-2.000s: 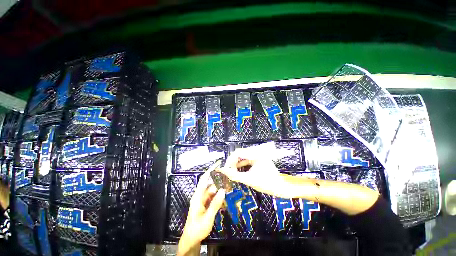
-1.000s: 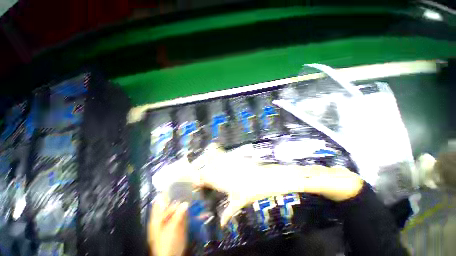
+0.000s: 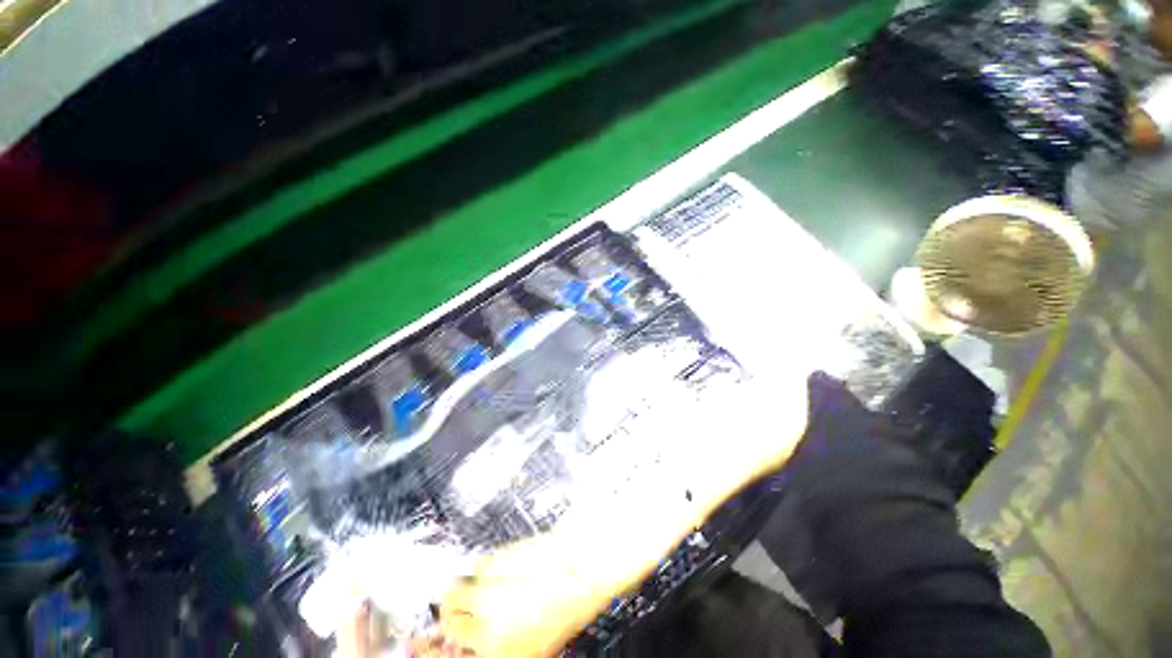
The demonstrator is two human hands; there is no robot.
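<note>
A clear, shiny sheet point(image 3: 514, 386) with a curved white edge lies or hangs over the black pocketed tray point(image 3: 238, 463). Blue-marked flat parts point(image 3: 409, 409) show in the tray's upper row, partly under the sheet. My right hand point(image 3: 495, 611) is at the lower left, low over the tray, its fingers blurred by glare. My left hand point(image 3: 360, 604) is beside it, washed out and cut by the bottom edge. The near end of the sheet reaches the hands; the grip and any small part between them cannot be made out.
A white sheet point(image 3: 771, 270) with printed rows lies right of the tray. A round fan point(image 3: 1005, 267) stands further right. Black shiny plastic point(image 3: 990, 97) is at the top right, near part of a person point(image 3: 1148, 122). Dark tray stacks point(image 3: 129, 527) are at the lower left.
The view has swung right and tilted. The clear sheet has moved from the tray's right side leftward across it. The dark piece seen between the hands earlier no longer shows.
</note>
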